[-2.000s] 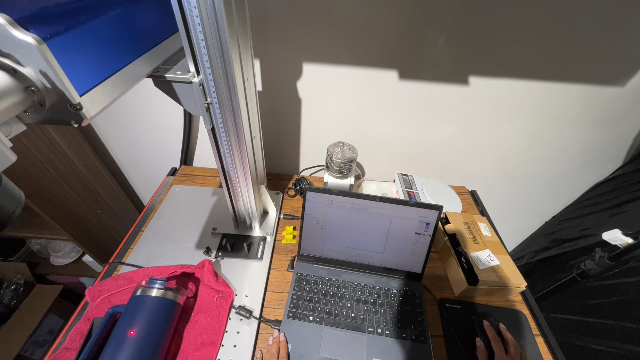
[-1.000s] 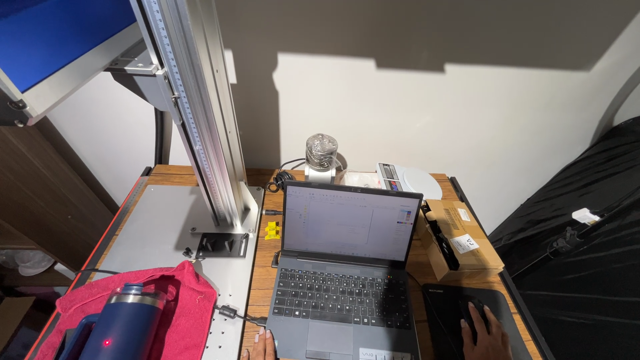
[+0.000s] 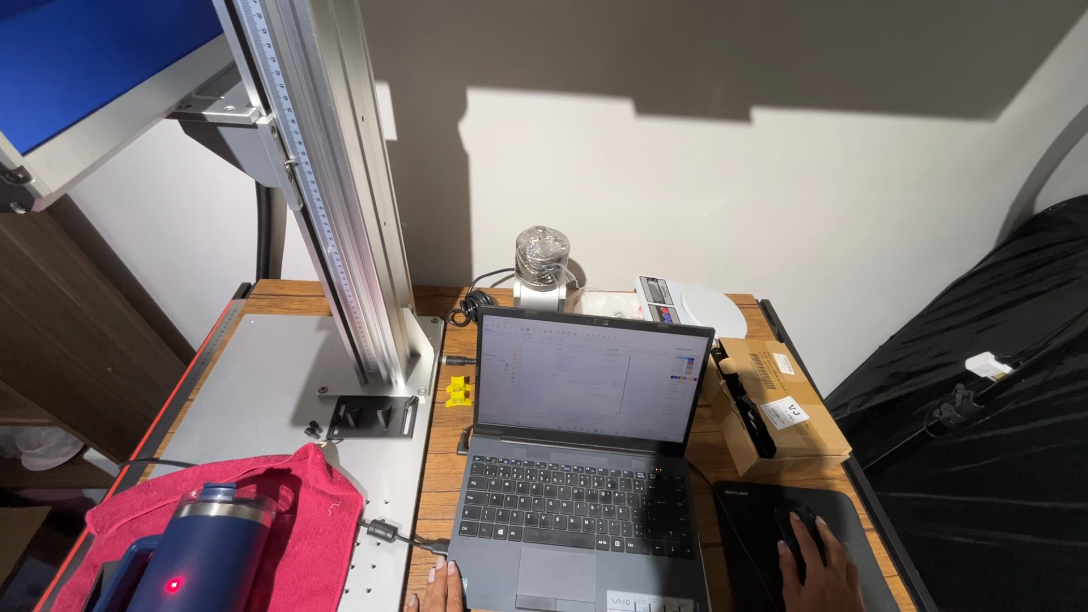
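My right hand rests on a black computer mouse, on a black mouse pad right of the laptop. At the laptop's front left corner, my left hand lies with its fingers at the edge; most of it is out of view. The open laptop shows a program window on its lit screen. To the left, a blue tumbler with a handle lies on a crumpled red cloth, a red light dot on its side.
A metal column with a ruler scale rises from a grey base plate. Behind the laptop stand a plastic-wrapped cylindrical device and a white kitchen scale. An opened cardboard box sits right, beyond it black sheeting.
A dialog-like panel now shows on the laptop screen, where a mostly blank page was before. My right hand stays at the mouse. The view has shifted somewhat to the right.
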